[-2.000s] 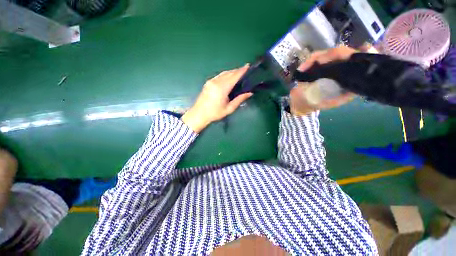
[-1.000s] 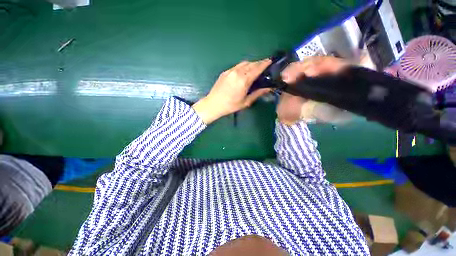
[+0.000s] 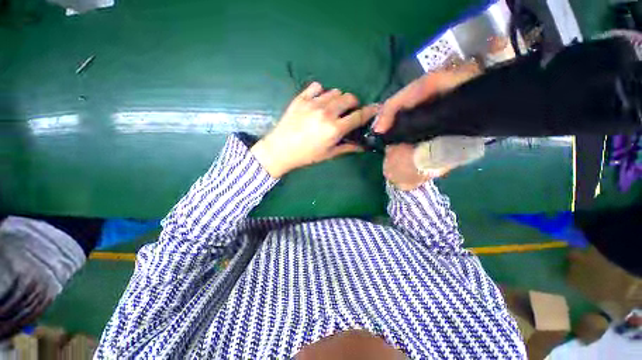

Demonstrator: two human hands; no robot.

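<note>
My left hand (image 3: 310, 130) is closed around a small black housing (image 3: 369, 136) in front of me; most of the piece is hidden by the fingers. My right hand (image 3: 422, 102) is shut on a long black electric screwdriver (image 3: 514, 95), held nearly level from the right. The screwdriver's tip end is at the black housing between my hands; whether it touches a screw cannot be seen. A white covering (image 3: 450, 153) shows on my right-hand fingers.
The screw feeder (image 3: 450, 48) stands behind my right hand on the green bench (image 3: 190, 77). A thin metal pin (image 3: 85, 65) lies at left. A pink fan's rim (image 3: 619, 34) shows at far right. People sit at both sides; a cardboard box (image 3: 549, 311) is on the floor at lower right.
Two seconds ago the screwdriver was near the feeder, away from my left hand. My hands have since come together at the black piece, and the screwdriver now lies more level.
</note>
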